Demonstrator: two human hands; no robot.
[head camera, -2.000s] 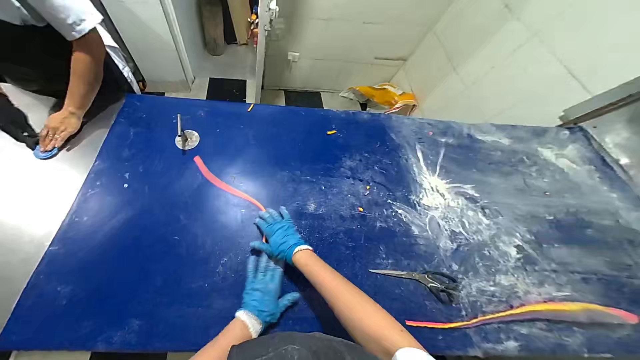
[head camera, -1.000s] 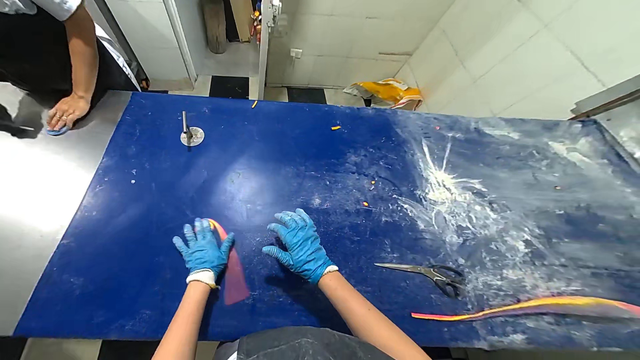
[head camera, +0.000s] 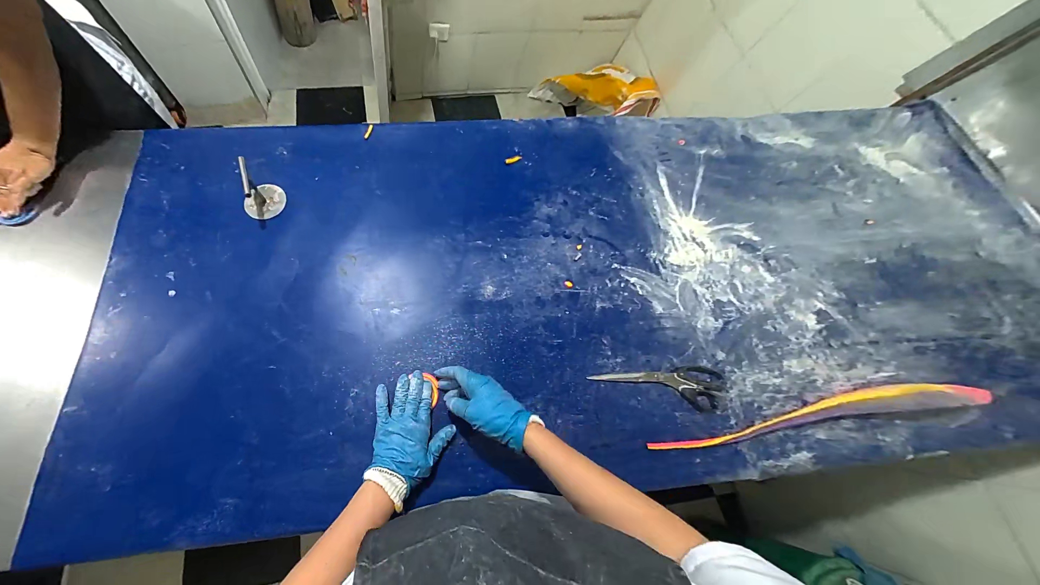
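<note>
On the blue tabletop (head camera: 309, 341), a curled pink and yellow strip (head camera: 431, 390) lies between my two hands, partly hidden by my left fingers. My left hand (head camera: 405, 435), in a blue glove over a white cuff, rests palm down with its fingers on the strip's left side. My right hand (head camera: 487, 406), also blue-gloved, is beside the strip's right side with thumb and fingers apart. Scissors with black handles (head camera: 697, 388) lie to the right of it. A longer yellow and pink strip (head camera: 853, 398) lies near the front edge at the right.
White powder (head camera: 691, 244) is spread over the table's right part. A metal disc with an upright rod (head camera: 265, 201) stands at the back left. Small yellow scraps (head camera: 513, 160) lie about. Another person's hand (head camera: 23, 175) holds a blue thing on the metal table at left.
The strip stretched out two seconds ago is now a small curl. My left hand has moved right from where it was one second ago, closer to my right hand.
</note>
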